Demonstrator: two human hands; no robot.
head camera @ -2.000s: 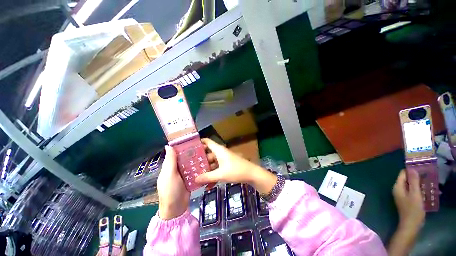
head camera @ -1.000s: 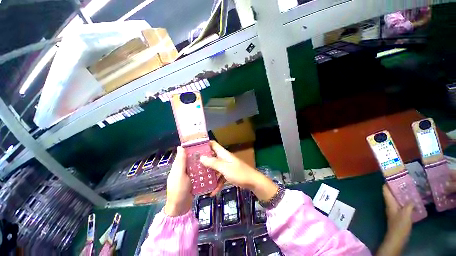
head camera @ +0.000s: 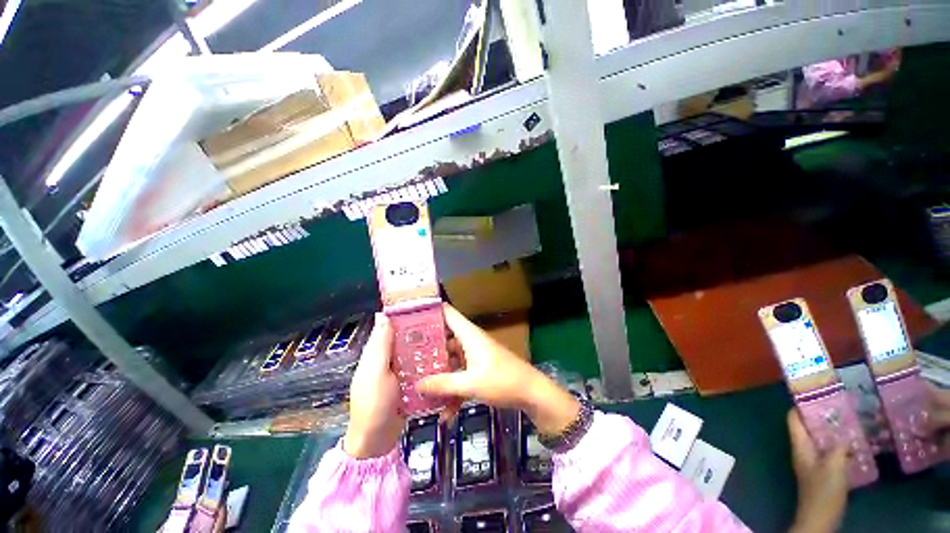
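An open pink flip phone (head camera: 406, 255) stands upright before me, its pale screen lit, a black round spot at the top. My left hand (head camera: 372, 401) holds its keypad half from the left. My right hand (head camera: 490, 370) is around its right side, thumb on the lower keys, some fingers hidden behind the phone. A beaded band is on my right wrist. Below, a clear blister tray (head camera: 438, 504) holds closed flip phones (head camera: 473, 446) with dark outer displays, partly hidden by my arms.
At right another person's hands (head camera: 823, 474) hold two open flip phones (head camera: 807, 359). White cards (head camera: 675, 435) lie beside my right sleeve. Stacked trays (head camera: 94, 448) stand left. A brown board (head camera: 719, 323) lies behind, beside a grey shelf post (head camera: 594, 239). More open phones (head camera: 193, 489) show lower left.
My phone has shifted right and slightly down in view since two seconds ago. My right thumb has moved from the upper keys down to the lower keys since one second ago. The neighbour's phones also shifted.
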